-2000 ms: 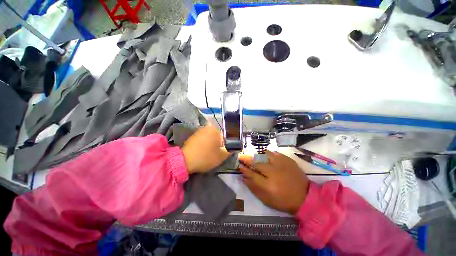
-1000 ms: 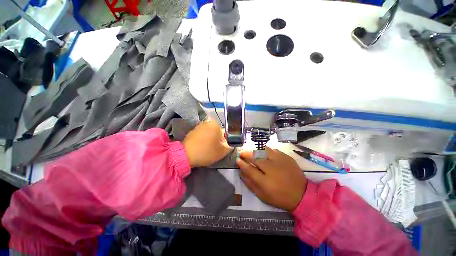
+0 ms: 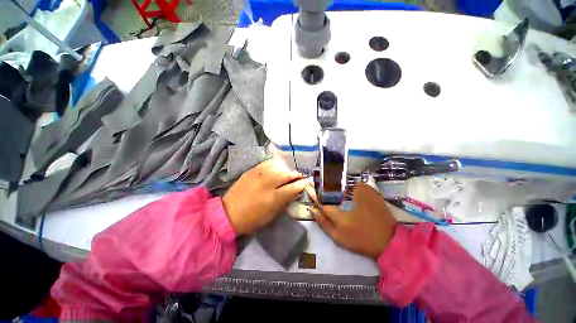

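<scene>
My left hand [image 3: 262,194] is left of the needle area, its fingertips pinched on a grey cut piece [image 3: 283,240] that hangs towards the front edge. My right hand [image 3: 359,217] is right of the needle area, with its fingers bent and fingertips close to my left fingertips. Whether it grips the piece is hidden. The shiny metal guard [image 3: 333,165] of the white sewing machine [image 3: 404,113] stands just behind my fingers. The presser foot and needle are hidden.
A large pile of grey cut pieces [image 3: 158,126] lies left of the machine. Red and blue pens [image 3: 420,211] and a crumpled clear bag [image 3: 455,195] lie right of my right hand. A white ribbed bundle [image 3: 510,249] is farther right. A small brown square [image 3: 307,260] lies near the ruler-marked front edge [image 3: 297,287].
The whole view has shifted, with the machine now farther right. My left fingers are more extended, and less of the grey piece shows below my hands. My right hand is nearer the metal guard.
</scene>
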